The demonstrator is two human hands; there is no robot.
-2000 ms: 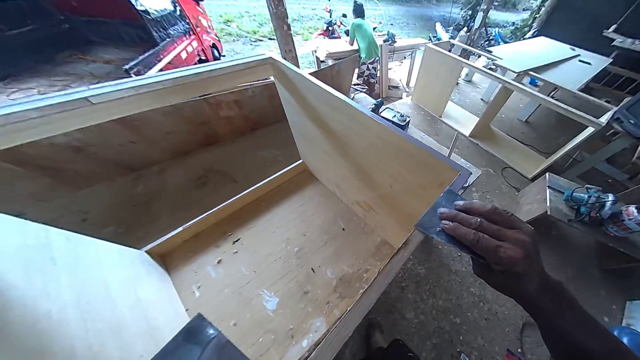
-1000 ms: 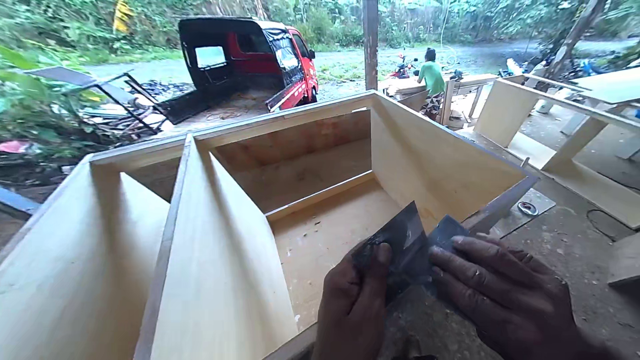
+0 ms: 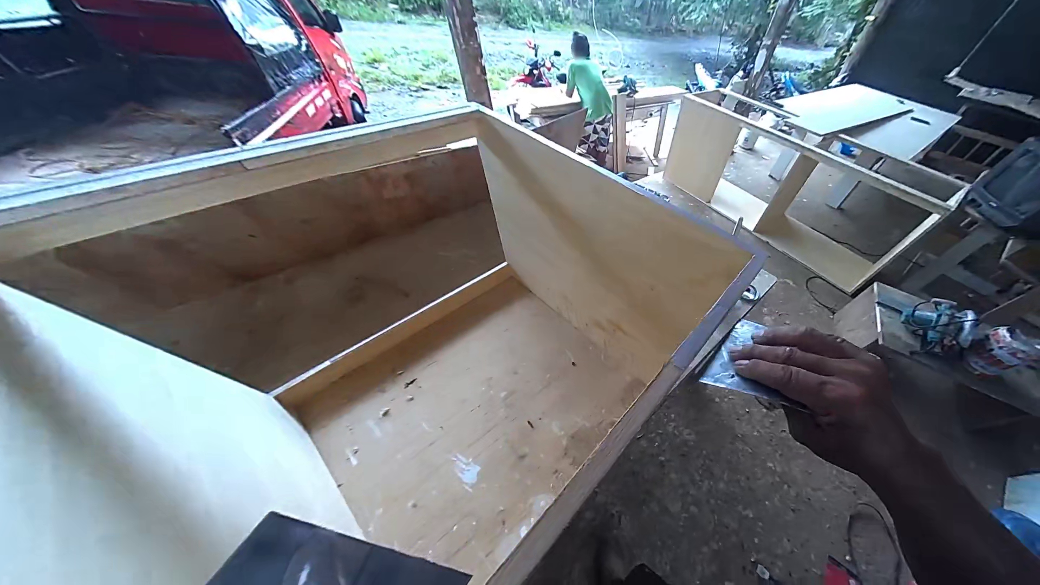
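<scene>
My right hand [image 3: 821, 378] grips a thin metal scraper blade [image 3: 735, 366], its edge beside the outer edge of a plywood cabinet carcass [image 3: 605, 443], close to the near right corner. Whether the blade touches the wood cannot be told. A second dark, flat plate [image 3: 325, 556] shows at the bottom edge of the view, over the cabinet; my left hand is out of sight. Inside the carcass, the plywood panel [image 3: 487, 414] bears white smears and small bits of debris. A pale divider panel [image 3: 146, 455] stands at the left.
Another open cabinet frame [image 3: 788, 236] lies behind on the right, near pale boards [image 3: 849, 110]. A power tool [image 3: 938, 321] and a tub [image 3: 1003, 349] rest at the right. Cables lie on the floor. A person in a green shirt [image 3: 591, 88] is beyond the cabinet, near a red vehicle [image 3: 325, 65].
My hands were close together with the two plates one second ago; now they are apart. My right hand and its blade are at the cabinet's right edge. The view has swung.
</scene>
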